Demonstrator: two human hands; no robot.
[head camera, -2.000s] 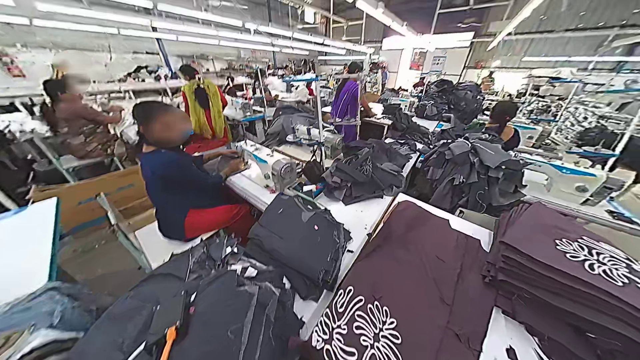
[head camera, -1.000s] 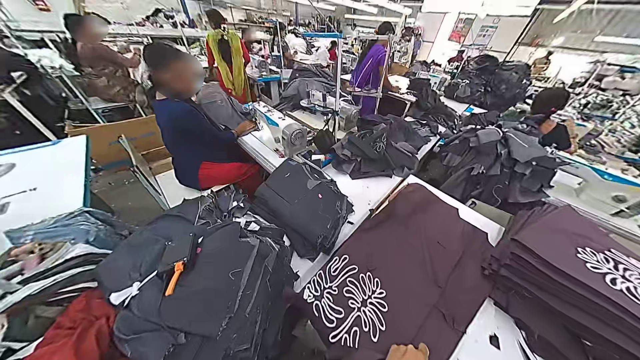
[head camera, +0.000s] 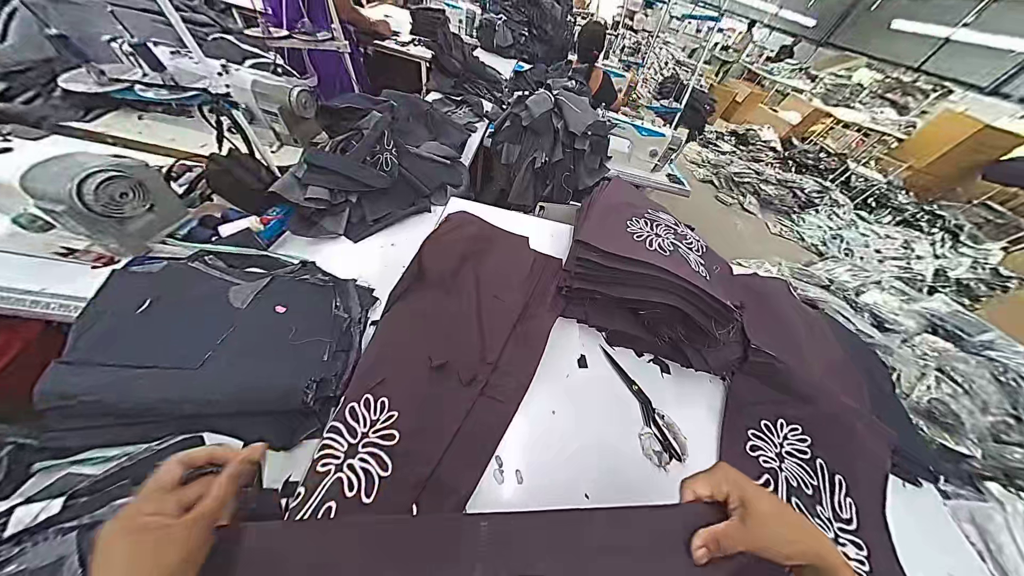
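My left hand (head camera: 180, 504) is at the lower left, its fingers pinched on the end of a dark maroon fabric piece (head camera: 480, 544) that stretches across the bottom of the view. At its right end, my right hand (head camera: 748, 512) grips the upper edge between thumb and fingers. Beyond the held piece, a maroon panel with white looped embroidery (head camera: 448, 368) lies on the white table (head camera: 560, 424). Scissors (head camera: 644, 408) with wrapped handles rest on the tabletop. A stack of maroon panels (head camera: 648, 272) is behind them, and another embroidered panel (head camera: 808, 448) lies at the right.
Dark grey folded garments (head camera: 200, 344) are piled at the left, below a sewing machine (head camera: 104, 192). More grey cloth heaps (head camera: 376, 160) lie farther back. A person (head camera: 592, 64) sits near another machine beyond. Plastic-wrapped bundles (head camera: 920, 280) cover the floor at the right.
The view has swung right and down. Both hands now show, holding a maroon piece; one second ago only some fingers showed at the bottom edge.
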